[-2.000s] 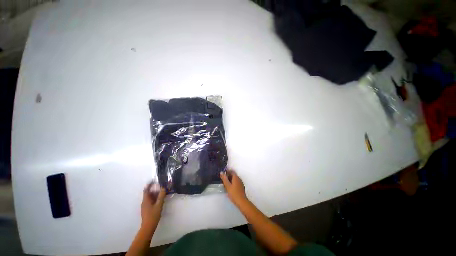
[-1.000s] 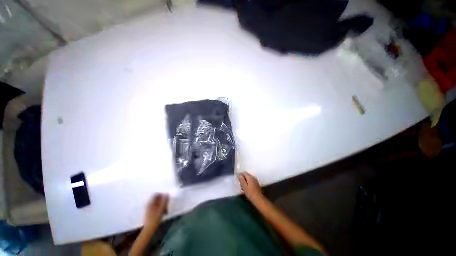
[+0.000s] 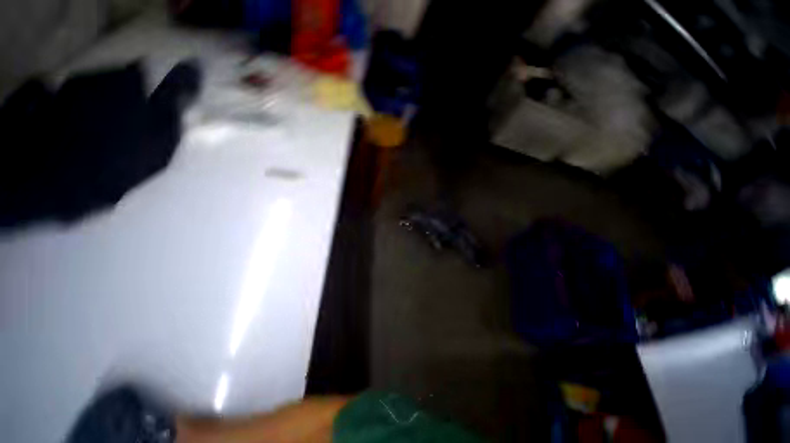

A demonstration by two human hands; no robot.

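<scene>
The folded garment (image 3: 123, 419), dark and with a few shiny spots of clear bag, is cut off at the bottom left edge. My right hand (image 3: 192, 429) is blurred and partly cut off beside it; whether its fingers grip the bag cannot be told. My bare right forearm and green sleeve run in from the bottom. My left hand is out of the picture. A small yellow cutter or pen (image 3: 282, 174) lies on the white table (image 3: 199, 277).
A dark cloth heap (image 3: 87, 147) lies on the table's far left. Clear plastic (image 3: 234, 121) lies beside it. Right of the table edge are the dark floor (image 3: 433, 320), a blue crate-like container (image 3: 567, 281) and a pale box (image 3: 541, 130). Much is blurred.
The view has swung far to the right. The bagged garment has shifted to the bottom left corner, and my left hand and the phone have left the picture. The floor and containers now show.
</scene>
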